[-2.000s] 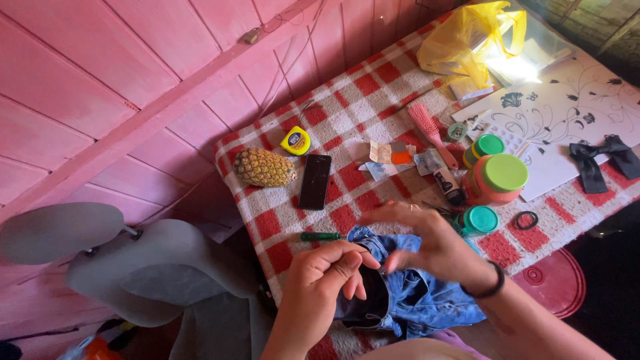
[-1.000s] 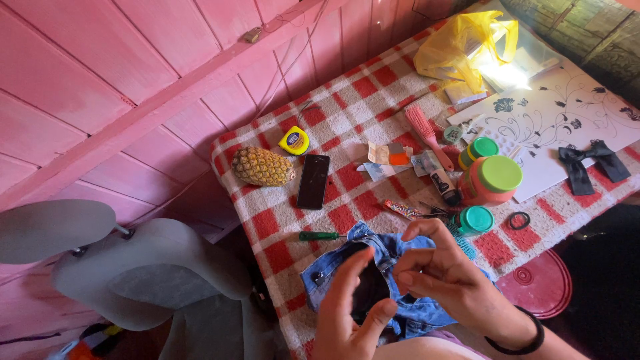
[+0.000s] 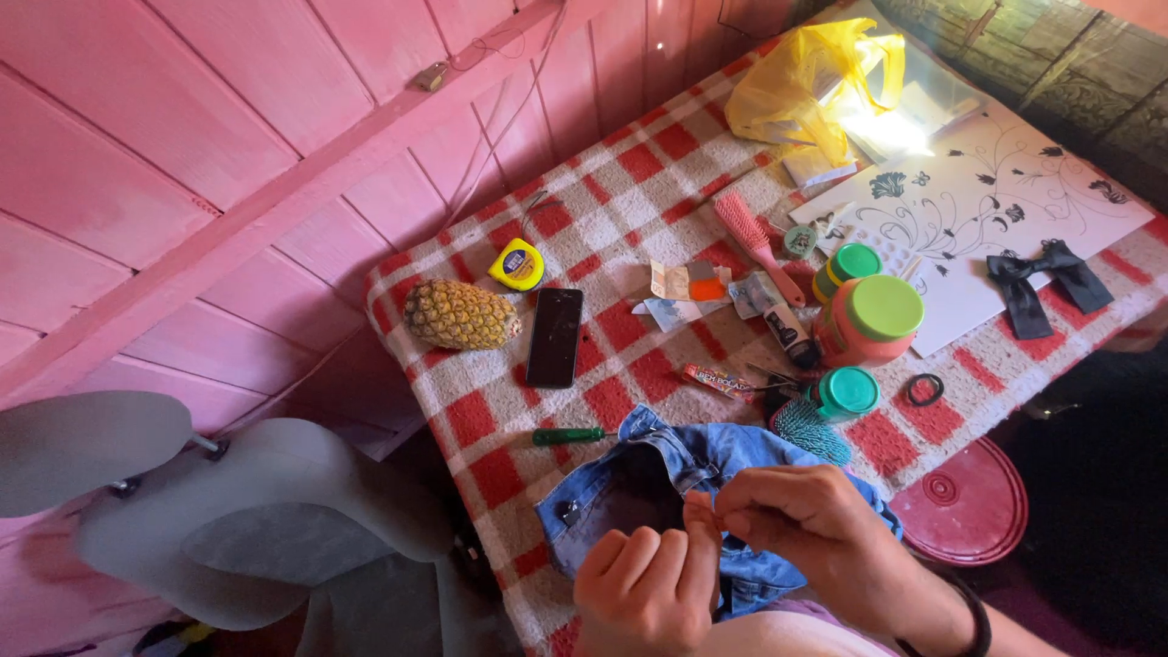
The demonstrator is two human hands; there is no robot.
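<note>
Blue denim garment [image 3: 757, 447] lies bunched at the near edge of the table, its waist opening facing up with a small dark metal fastener near the left rim. Over it, my left hand [image 3: 648, 575] is curled with thumb and forefinger raised. My right hand [image 3: 803, 520], with a black band at the wrist, meets it fingertip to fingertip. Whether something thin is pinched between them is too small to tell. A green-handled screwdriver [image 3: 568, 436] lies against the garment's upper left. Just beyond it are a wrapped packet [image 3: 719, 381] and a teal bristled brush [image 3: 810, 431].
On the checked tablecloth [image 3: 493, 465] are a pineapple [image 3: 462, 315], a tape measure [image 3: 517, 265], a phone [image 3: 554, 338], a pink hairbrush [image 3: 753, 237], lidded jars [image 3: 871, 319], a yellow bag [image 3: 794, 91] and a black bow [image 3: 1031, 283]. A grey chair [image 3: 255, 520] stands left, a red round lid [image 3: 967, 506] right.
My hands were apart over the denim one second ago; now their fingertips meet. My left hand has turned from spread fingers to a curled pose.
</note>
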